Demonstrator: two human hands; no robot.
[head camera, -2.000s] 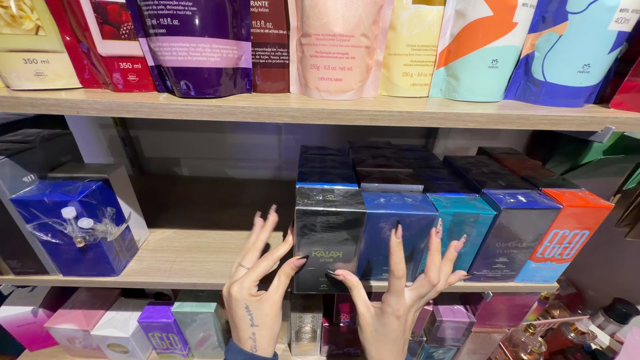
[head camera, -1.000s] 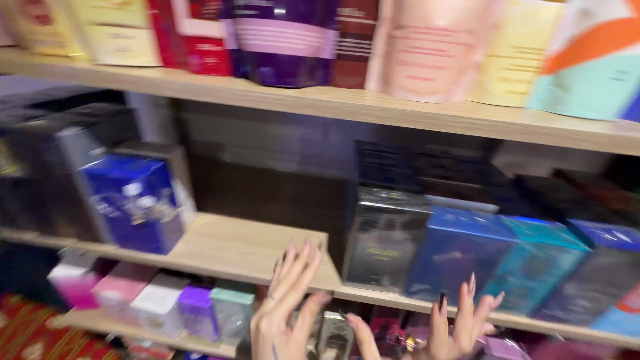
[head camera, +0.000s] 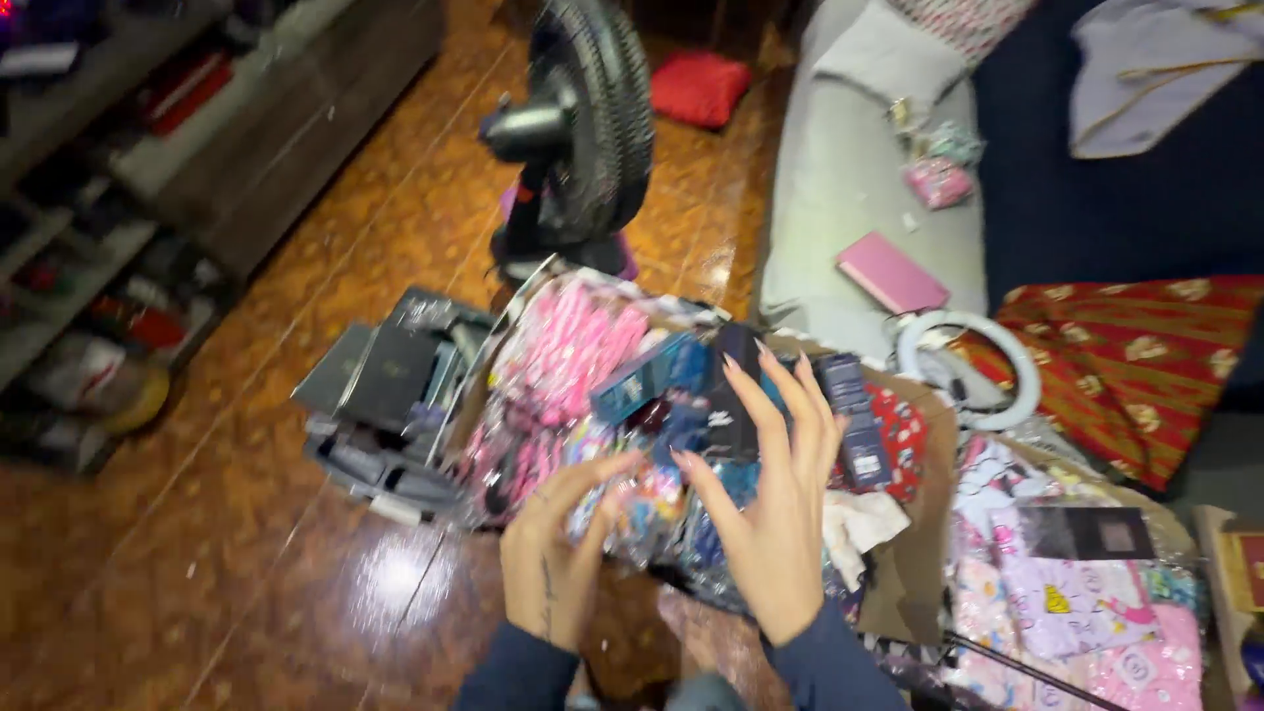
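Note:
Both hands hang over an open cardboard box (head camera: 913, 513) full of mixed goods. My left hand (head camera: 563, 543) has its fingers bent and apart, with nothing between them, above bright plastic-wrapped items (head camera: 642, 499). My right hand (head camera: 780, 494) is spread, also holding nothing, over dark packages. Beyond the fingers lie a teal box (head camera: 642, 380), a black package (head camera: 729, 420) and dark blue cartons (head camera: 857, 420). A heap of pink wrapped items (head camera: 568, 346) fills the box's upper left part. Whether any fingertip touches the goods cannot be told.
A black fan (head camera: 583, 128) stands on the glossy tiled floor (head camera: 247, 553) beyond the box. Dark boxes (head camera: 385, 375) are piled at its left. On the right are a ring light (head camera: 968, 370), patterned wrapped packs (head camera: 1066, 602) and a pink book-like item (head camera: 892, 274). Shelving (head camera: 286, 128) runs along the left.
The view has swung from shelves of boxed perfumes down to the floor and the full cardboard box. Both hands, earlier raised in front of the shelf, are now over that box.

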